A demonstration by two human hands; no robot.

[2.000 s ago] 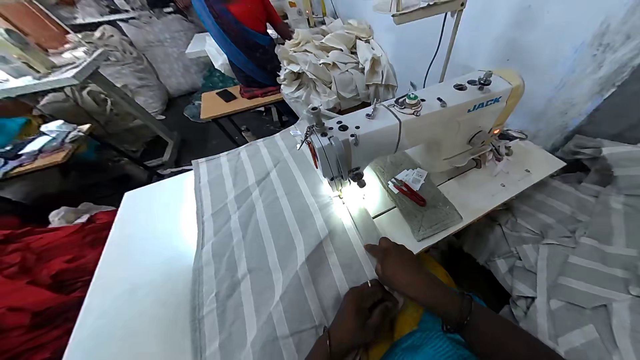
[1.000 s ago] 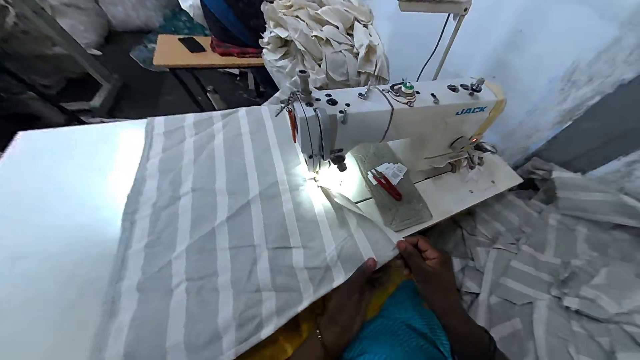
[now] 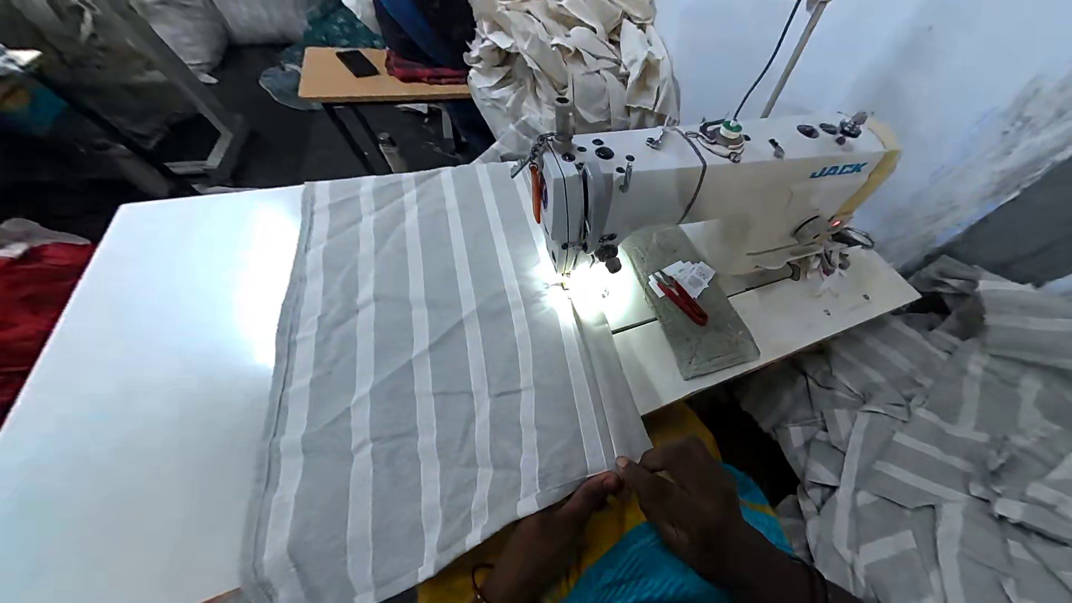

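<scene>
A grey fabric with white stripes point(image 3: 452, 360) lies over the white sewing table point(image 3: 167, 402), its right side running under the lit needle area of a Jack sewing machine point(image 3: 670, 184). At the near edge of the table, my left hand point(image 3: 553, 540) holds the fabric's near edge, thumb on top. Just right of it, my right hand point(image 3: 687, 494) pinches the folded right corner. The two hands almost touch. Red-handled thread snips point(image 3: 682, 300) and white paper labels point(image 3: 697, 276) rest on a grey pad point(image 3: 712, 343) right of the needle.
Heaped striped fabric point(image 3: 921, 444) fills the right side. Behind the machine stands a pile of cream cloth point(image 3: 578, 67). A small wooden table point(image 3: 335, 84) bears a phone point(image 3: 358, 63), beside a person's dark clothing point(image 3: 427, 33). Red cloth point(image 3: 38, 293) lies at the left.
My hands have come close together at the fabric's near right corner. One second ago that corner was lifted and turned out to the right; now it lies folded along the edge.
</scene>
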